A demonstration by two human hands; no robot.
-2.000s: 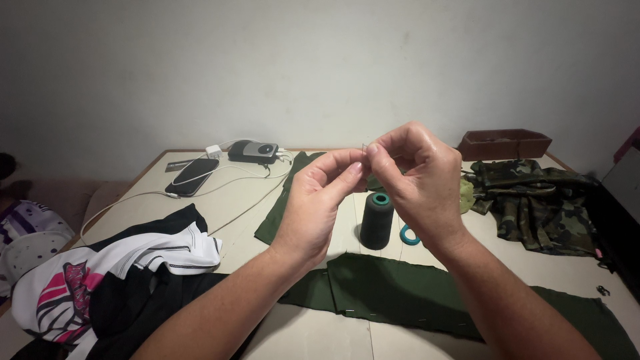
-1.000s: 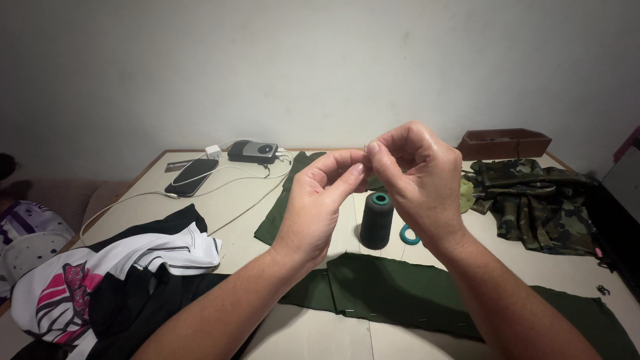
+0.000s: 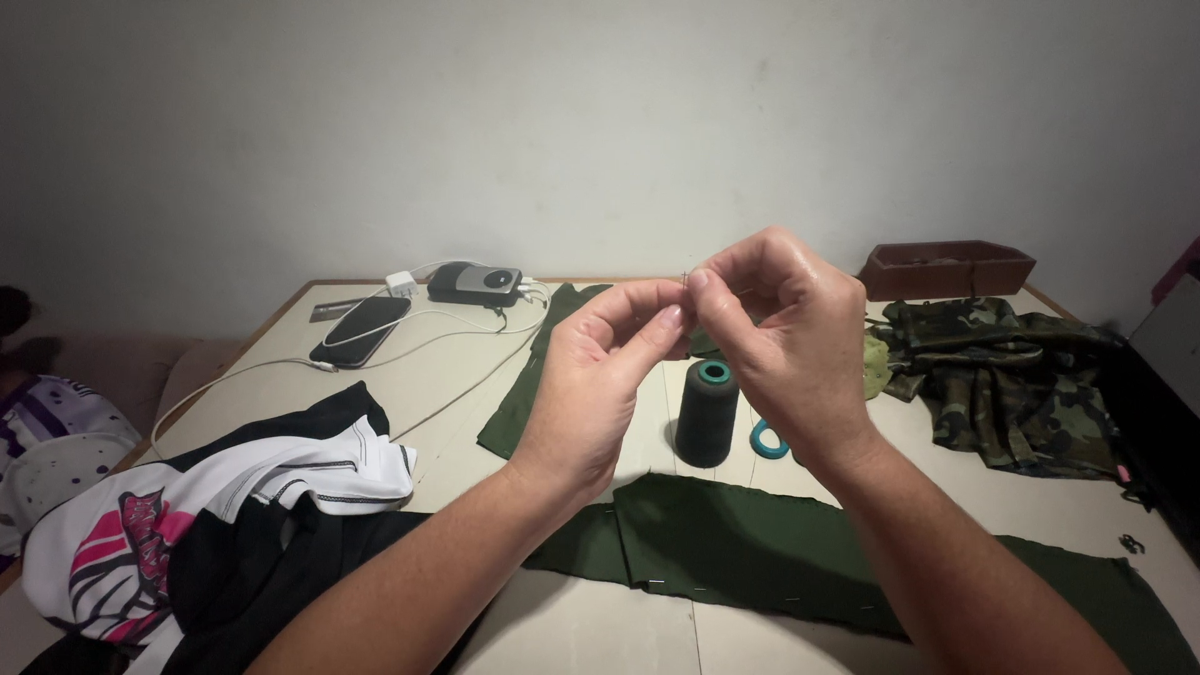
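My left hand (image 3: 600, 375) and my right hand (image 3: 787, 347) meet fingertip to fingertip above the table. A thin needle (image 3: 685, 279) shows upright between the pinched fingertips; my left thumb and forefinger close on it from below. My right thumb and forefinger are pinched right beside it; any thread in them is too fine to make out. Below my hands stands a cone of dark thread (image 3: 708, 417), with a teal ring (image 3: 770, 439) lying to its right. Nearer me lies a strip of dark green fabric (image 3: 750, 544) with several pins along its lower edge.
A phone (image 3: 361, 331), a power bank (image 3: 475, 283) and white cables lie at the back left. A black and white garment (image 3: 281, 487) covers the front left. At the right are camouflage fabric (image 3: 1022, 384) and a brown box (image 3: 947, 270). More green fabric (image 3: 525, 394) lies behind my left hand.
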